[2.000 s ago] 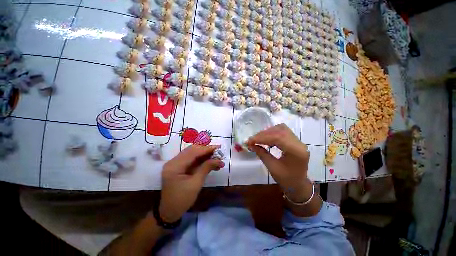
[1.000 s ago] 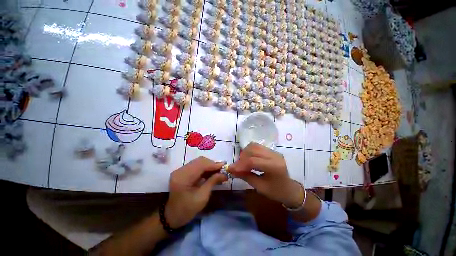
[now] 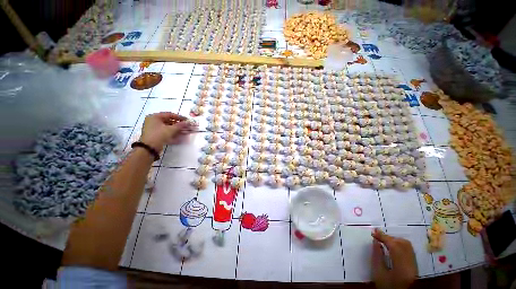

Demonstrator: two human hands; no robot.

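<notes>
My left hand (image 3: 161, 132) is stretched out at the left edge of the rows of joined grey and orange pieces (image 3: 305, 130). Its fingertips are close together beside the leftmost row; blur hides whether they hold a piece. My right hand (image 3: 394, 259) is low at the table's front edge, right of the white glue bowl (image 3: 315, 213). A thin pale thing shows along its fingers; I cannot tell what it is. A few loose grey parts (image 3: 186, 248) lie near the front edge. Orange parts (image 3: 481, 152) are heaped at the right.
Grey parts (image 3: 65, 169) are heaped at the left, below a clear plastic bag (image 3: 39, 96). A wooden strip (image 3: 192, 58) crosses beyond the rows, with a pink cup (image 3: 102, 62) at its left. More rows and an orange heap (image 3: 317, 34) lie behind it. A phone (image 3: 501, 233) is at right.
My hands were together over a small piece in front of the bowl; now they are apart. The left has moved forward and left, the right to the right. The view has tilted up.
</notes>
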